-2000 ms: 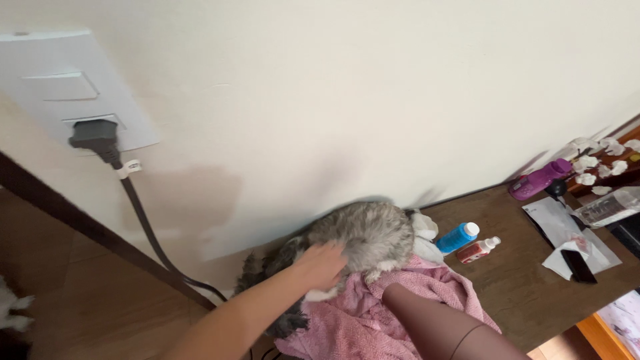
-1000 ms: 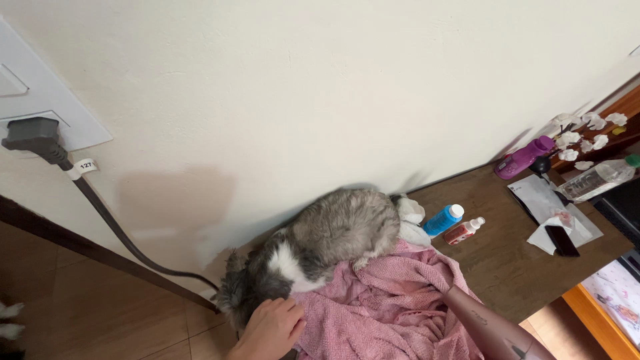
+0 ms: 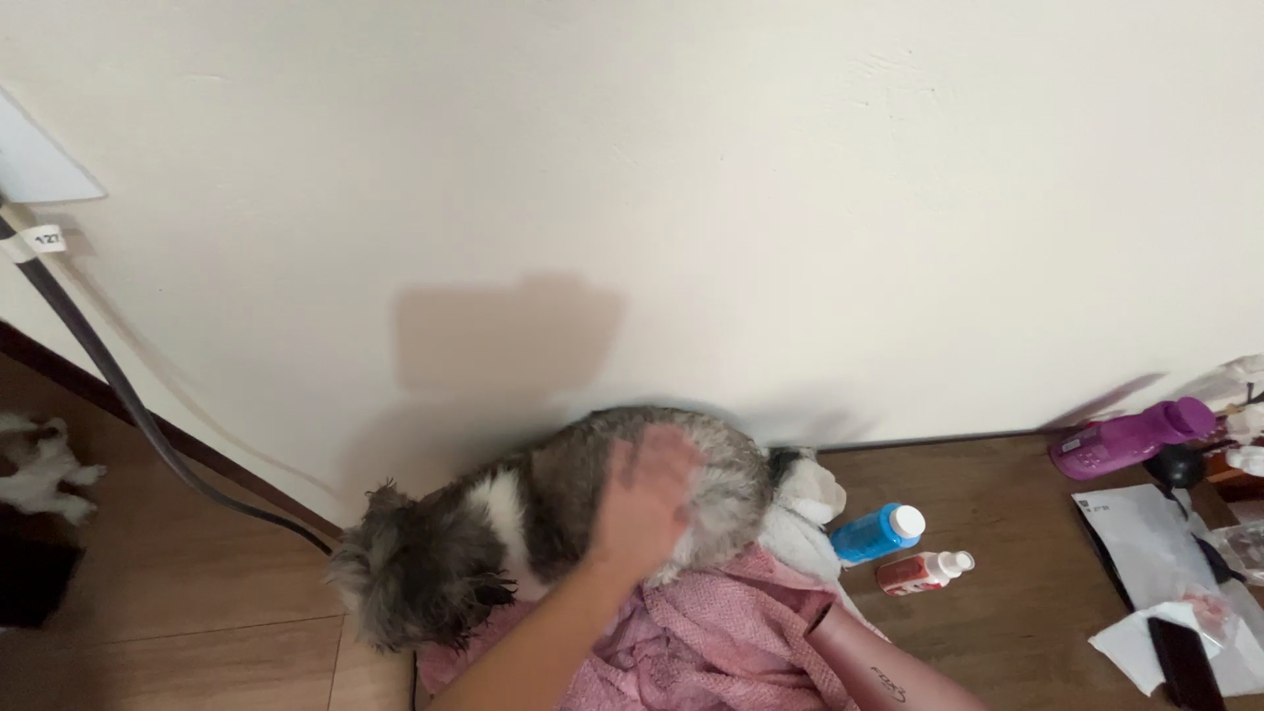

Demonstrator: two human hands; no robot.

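A small grey and white dog (image 3: 563, 504) lies along the wall, its head toward the lower left. My left hand (image 3: 652, 494) is spread over the fur of its back, blurred, holding nothing. Beneath and in front of the dog is a bunched pink towel (image 3: 691, 642), with a white cloth (image 3: 798, 543) beside it. From the bottom right the barrel of a mauve hair dryer (image 3: 879, 662) reaches in, its nozzle over the towel and pointing toward the dog. Its handle is out of frame, and my right hand does not show.
A blue bottle (image 3: 877, 534) and a small red and white bottle (image 3: 925, 573) stand on the wooden tabletop (image 3: 997, 513). Farther right are a purple bottle (image 3: 1131, 439), papers (image 3: 1145, 543) and a black phone-like object (image 3: 1185, 664). A dark power cord (image 3: 128, 395) hangs at the left.
My left hand has moved from near the dog's head and the towel's edge onto its back. The dryer's nozzle has come away from the towel fold. The view has shifted.
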